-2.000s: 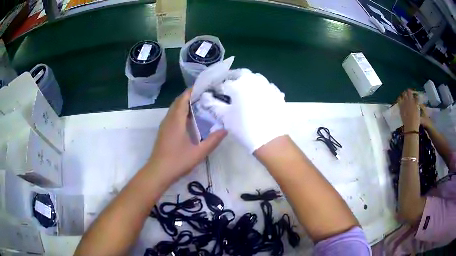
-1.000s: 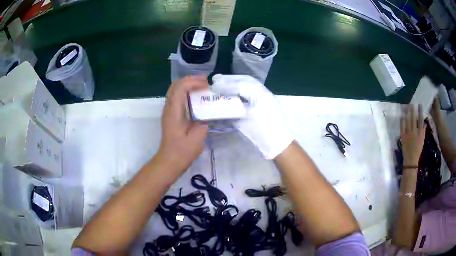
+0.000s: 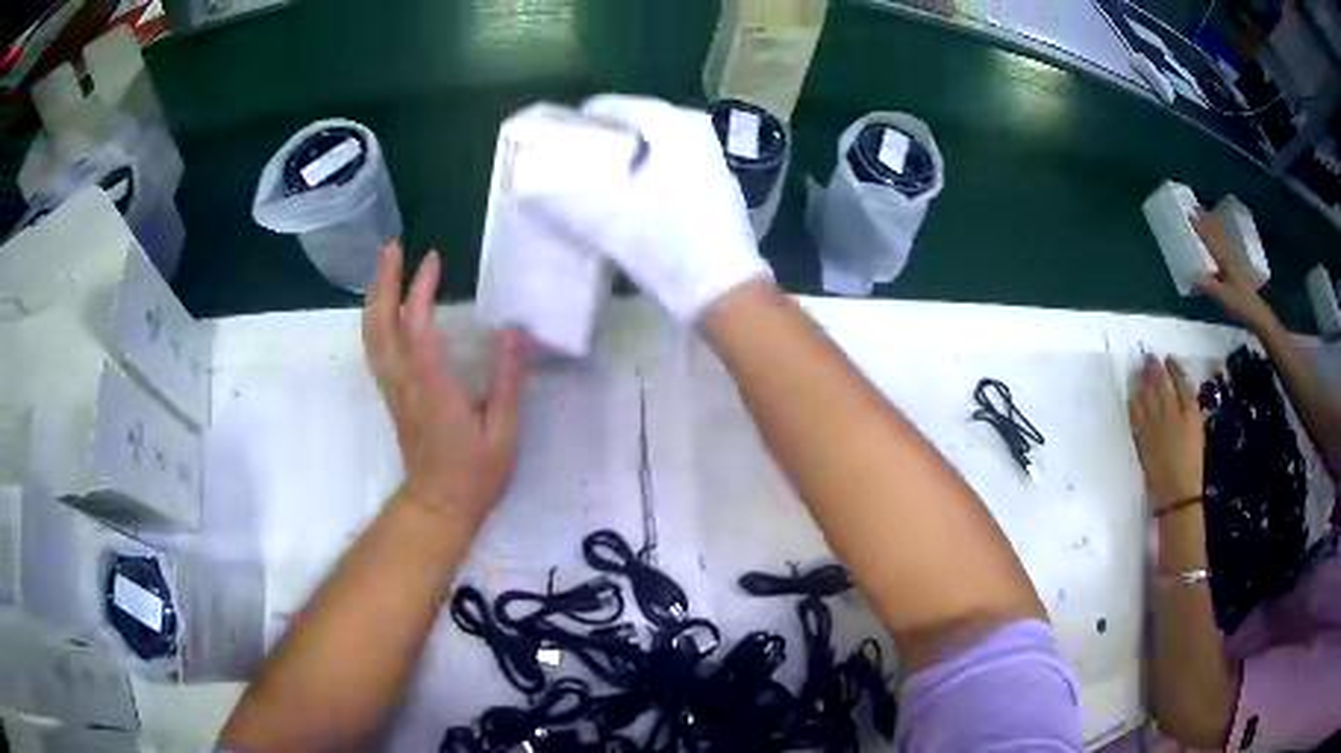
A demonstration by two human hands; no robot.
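Observation:
A closed white retail box (image 3: 552,272) is upright and a little blurred near the belt's front edge. My gloved right hand (image 3: 655,199) holds it by its top. My bare left hand (image 3: 441,390) is beside the box's lower left with fingers spread; its thumb is close to the box, and I cannot tell if it touches. Packed black devices in translucent bags stand on the green belt, one (image 3: 328,184) left of the box and others (image 3: 882,184) to its right. A pile of black cables (image 3: 691,669) lies at the front of the table.
Open white boxes (image 3: 140,427) crowd the left side, one with a black device (image 3: 141,603). A single coiled cable (image 3: 1009,424) lies on the white table (image 3: 882,383) at right. A neighbouring worker's hand (image 3: 1232,265) touches white boxes on the belt (image 3: 1015,191), near another cable heap (image 3: 1257,486).
The box has gone from between both hands to upright in my right hand, further left and towards the belt. My left hand has opened off it. The bagged devices have shifted right in view.

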